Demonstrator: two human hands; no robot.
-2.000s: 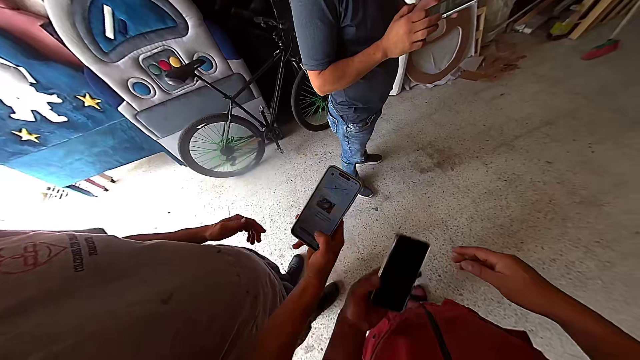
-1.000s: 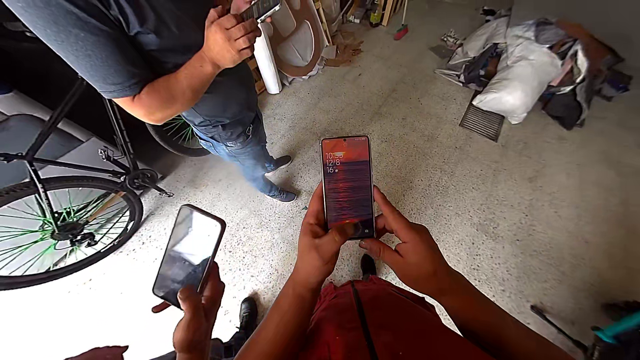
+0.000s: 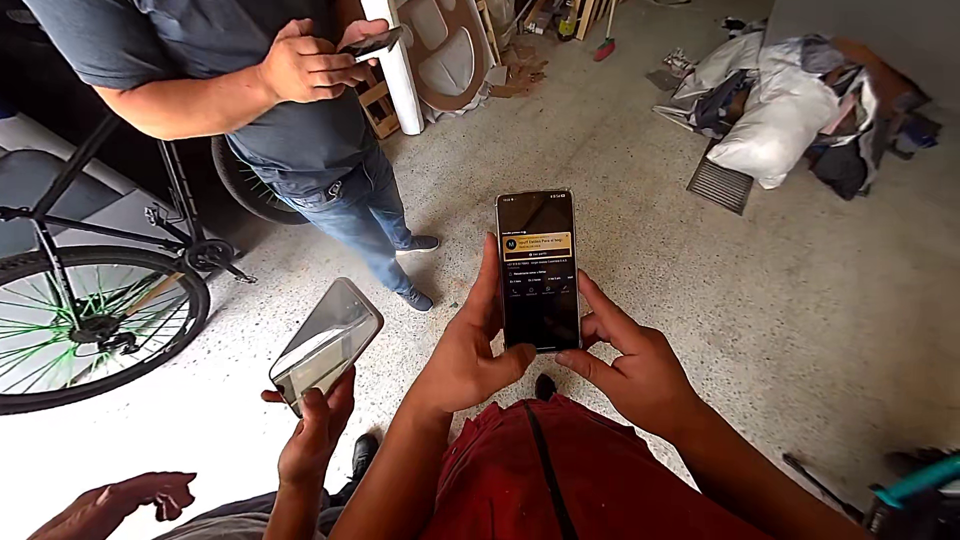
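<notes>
A smartphone (image 3: pixel 538 300) in a clear case stands upright between my hands, its dark screen lit with small writing and a yellow banner. My left hand (image 3: pixel 472 352) grips its left side, the thumb over the lower left corner. Against the right edge rest the fingers of my right hand (image 3: pixel 630 352), the thumb near the bottom. To the left, another person's hand holds a second phone (image 3: pixel 328 337) with a reflective screen. A person in a dark T-shirt, further ahead, has a phone (image 3: pixel 371 43) in both hands.
A black bicycle (image 3: pixel 97 326) with green spokes is at the left. Bundled cloth and a white sack (image 3: pixel 784 124) lie at the back right beside a floor grate (image 3: pixel 720 182). A small red broom (image 3: pixel 604 49) and a white panel (image 3: pixel 397 75) are further back.
Two seconds ago my right hand was apart from the phone; now both hands hold it. Its screen went from dark to a lock screen, then to a page with a yellow banner. The view has swung right.
</notes>
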